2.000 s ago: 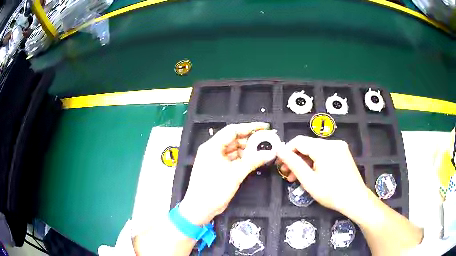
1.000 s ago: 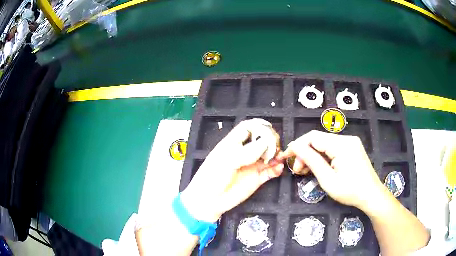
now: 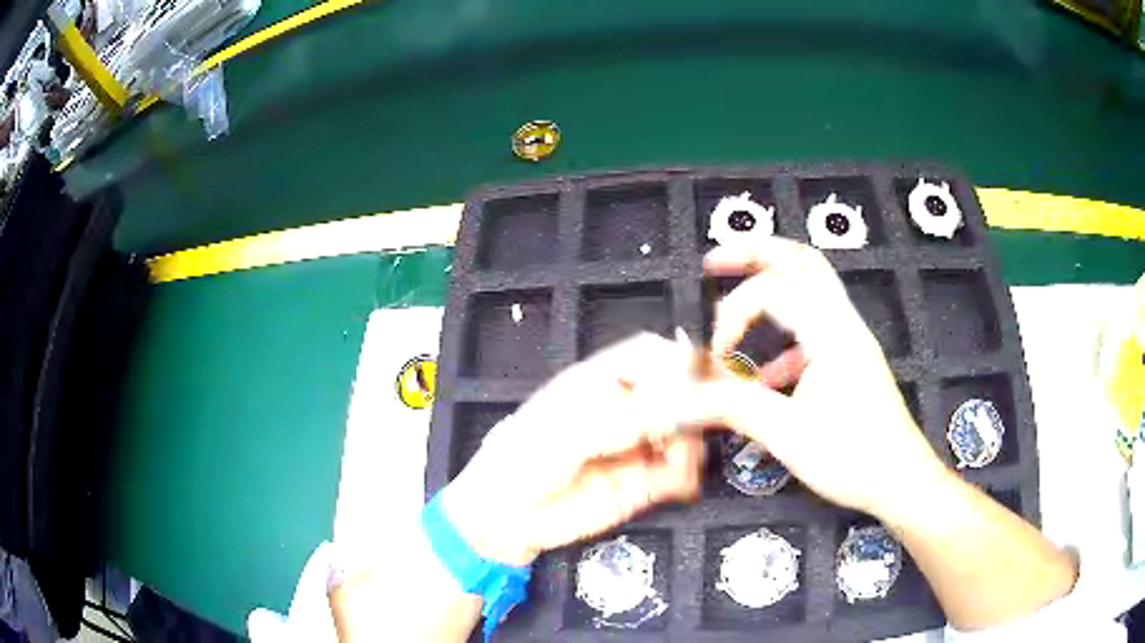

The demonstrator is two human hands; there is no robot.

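Note:
The black foam tray [image 3: 568,283] lies in front of me. My left hand [image 3: 596,433], with a blue wrist strap [image 3: 467,559], is blurred over its middle. Its fingers are bent, and whether it holds a module is hidden; a small pale tip shows above them. My right hand [image 3: 816,377] is close beside or touching it, fingers curled around an amber round part [image 3: 741,366], partly hidden. White-sided modules [image 3: 742,221] sit in the back-row pockets. Silvery circuit-side modules [image 3: 758,568] sit in front pockets, one partly under my hands [image 3: 756,466] and one at right [image 3: 976,433].
One amber round piece [image 3: 536,140] lies on the green bench behind the tray, another [image 3: 417,381] on the white sheet at left. Small pale bits [image 3: 516,312] lie in pockets. Black stacked material [image 3: 75,377] stands at far left, bagged parts [image 3: 151,57] at back left.
The white module seen in my left hand is no longer visible. My right hand has risen, its fingers spread wider around the amber part, and it now covers the amber piece near the back pockets.

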